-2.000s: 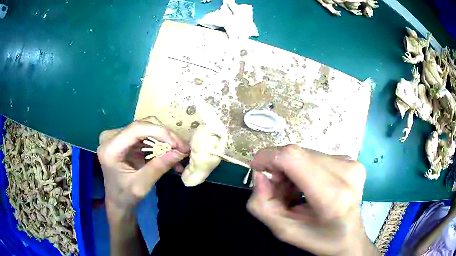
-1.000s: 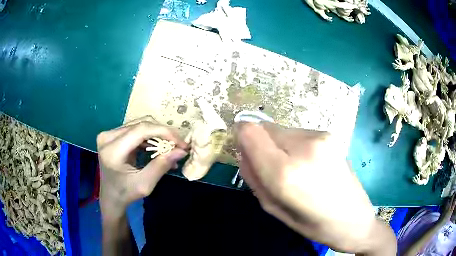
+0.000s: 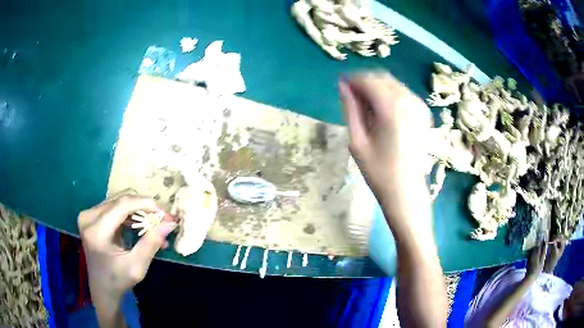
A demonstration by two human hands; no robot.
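Observation:
My left hand (image 3: 125, 246) pinches a small cream moulded hand (image 3: 147, 221) with splayed prongs. A pale figure body (image 3: 195, 218) extends right from my left fingertips, over the cardboard's left part. My right hand (image 3: 387, 122) is blurred, raised beyond the cardboard's right part, its thumb and fingers apart and no object visible in it. The small oval dish (image 3: 251, 190) sits on the stained cardboard mat (image 3: 301, 221). A white swab-like stick (image 3: 286, 193) rests at the dish's right end.
Loose beige limbs (image 3: 346, 29) lie by the white rail (image 3: 426, 41). A large heap of figures (image 3: 493, 141) is at right. A crumpled tissue (image 3: 218, 70) lies above the mat. Several white sticks (image 3: 265, 262) project from its near edge. Another person's arms (image 3: 522, 291) show lower right.
My right hand has left the stick at the dish and moved up and right. My left hand keeps its pinch. The view has shifted right, so the mat appears further left.

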